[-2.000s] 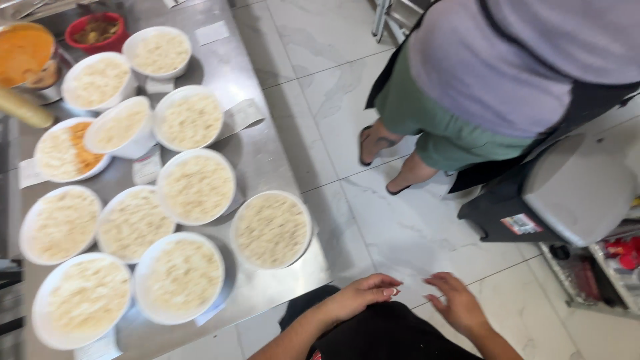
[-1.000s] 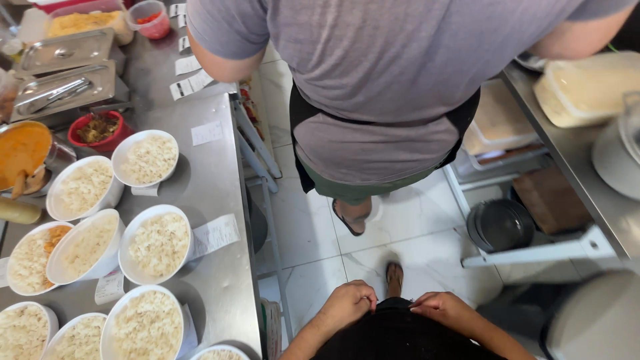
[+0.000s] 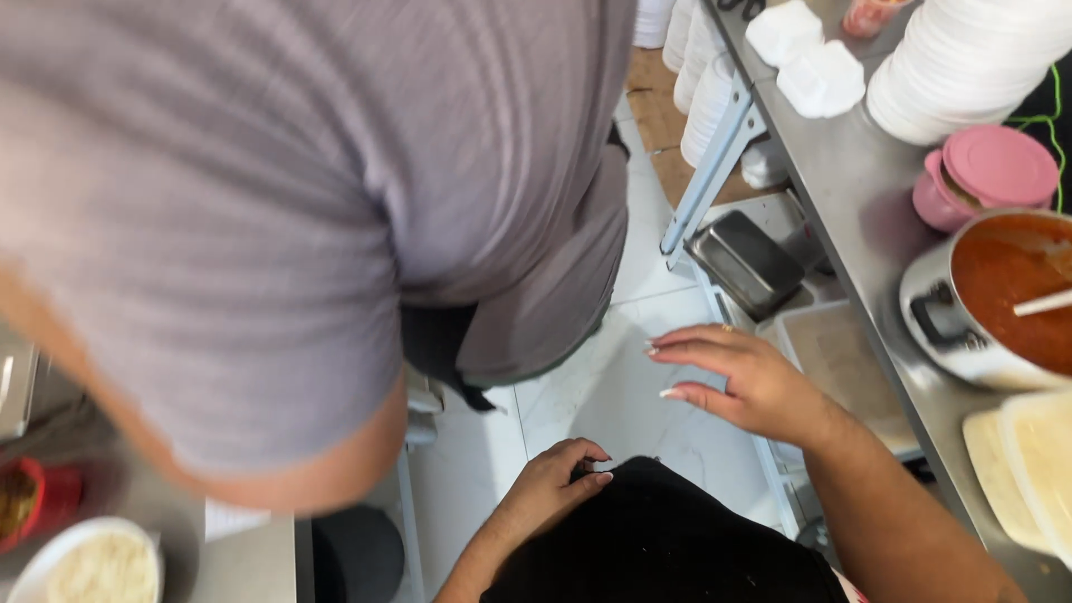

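Observation:
My left hand (image 3: 557,481) rests at the front of my black apron (image 3: 653,536), fingers curled, nothing seen in it. Raised over the white tiled floor, my right hand (image 3: 724,377) holds nothing, its fingers spread apart and pointing left. To its right is the edge of a steel counter (image 3: 888,243) with a large metal pot (image 3: 930,327) of red sauce, in which a white handle stands. A pink lidded container (image 3: 984,176) is behind the pot. At the lower left, a white bowl of rice (image 3: 96,565) sits on another steel counter.
A co-worker in a grey shirt (image 3: 469,151) stands close at the left. Stacked white foam containers (image 3: 963,67) and a pale plastic tub (image 3: 1022,469) are on the right counter. Below it are a steel pan (image 3: 745,260) and more stacks. A red bowl (image 3: 50,502) is at the left.
The view has swung right, bringing in the counter with the pot. My right hand has lifted off the apron front and moved away from my left. The co-worker now fills the left side.

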